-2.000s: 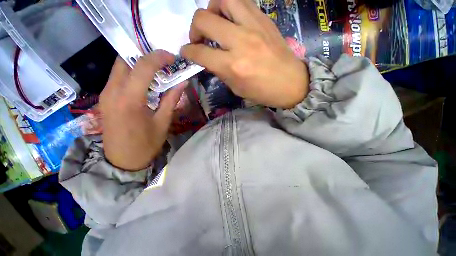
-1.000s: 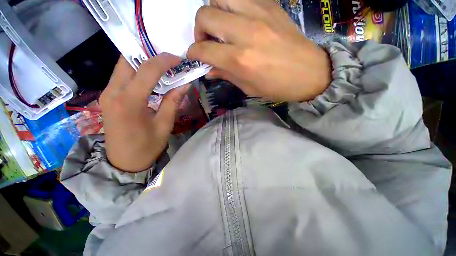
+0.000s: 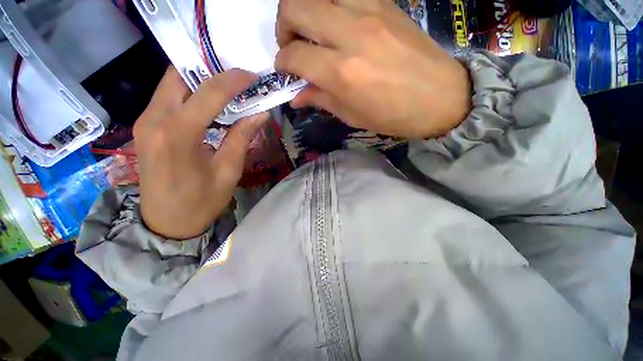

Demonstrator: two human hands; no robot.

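A white housing shell (image 3: 243, 35) lies open side up at the top, cut off by the frame edge. Red, blue and black lead wires (image 3: 204, 39) run along its inside to a small circuit board (image 3: 264, 89) at the near end. My left hand (image 3: 194, 148) grips the near-left corner, thumb below and fingers at the board. My right hand (image 3: 370, 67) is at the shell's right side, fingertips bent over the right end of the board. What its fingertips hold, if anything, is hidden.
A second white shell (image 3: 53, 92) with wires and a board lies at the left. The bench has a colourful printed sheet (image 3: 518, 28). A black round thing (image 3: 539, 5) is at the top right. A stool (image 3: 60, 300) with blue parts stands at the lower left.
The held shell has shifted slightly right and up. My right hand has moved a little right, fingers still at the board. My left hand keeps its grip on the corner.
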